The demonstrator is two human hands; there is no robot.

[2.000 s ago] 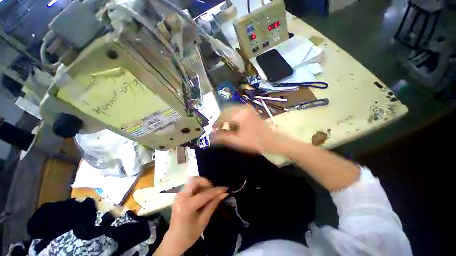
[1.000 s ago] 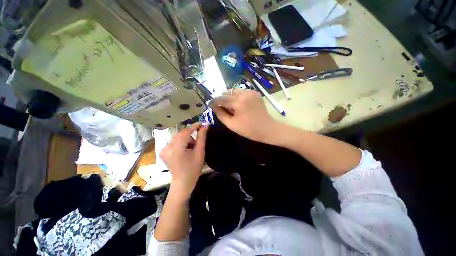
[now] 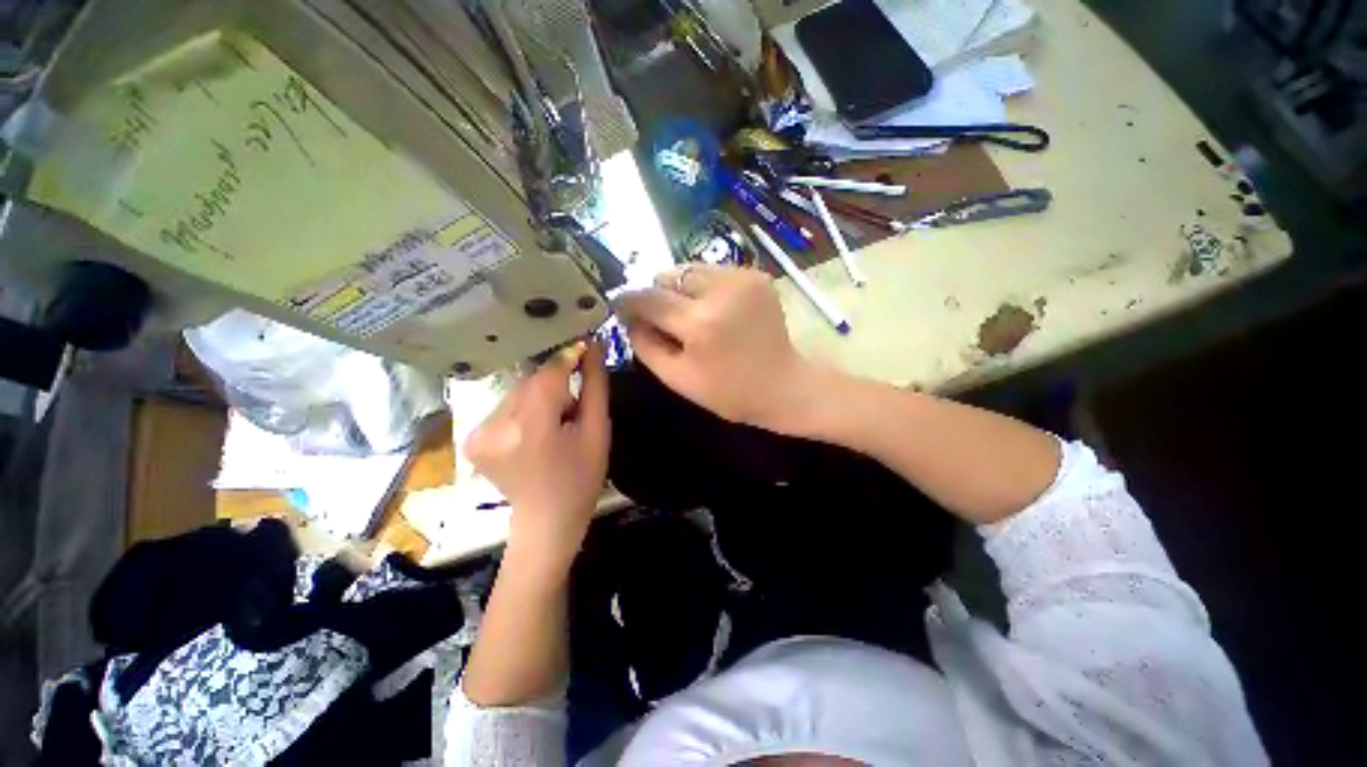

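Note:
A black garment piece [image 3: 720, 450] hangs from the needle area over the lap, with a thin white lace trim [image 3: 727, 558] along parts of it. The sewing machine head [image 3: 285, 195] stands at the upper left. My left hand [image 3: 547, 435] pinches at the work just left of the presser foot area [image 3: 613, 348], fingertips together. My right hand [image 3: 720, 337] is on the right of it, fingers bent onto the cloth's upper edge. The needle and what lies between the fingertips are too small and partly hidden to tell.
Snips [image 3: 982, 207], pens [image 3: 802, 277] and a phone [image 3: 862, 57] on papers lie on the machine table [image 3: 1109, 285] at right. A clear plastic bag [image 3: 323, 397] is left of the head. A black and white lace pile [image 3: 240, 689] lies lower left. A round black knob [image 3: 98, 304] sticks out left.
Since two seconds ago, my left hand has moved up from the lap cloth to the needle area, and my right hand has settled there. The view has shifted closer. Little differs from one second ago.

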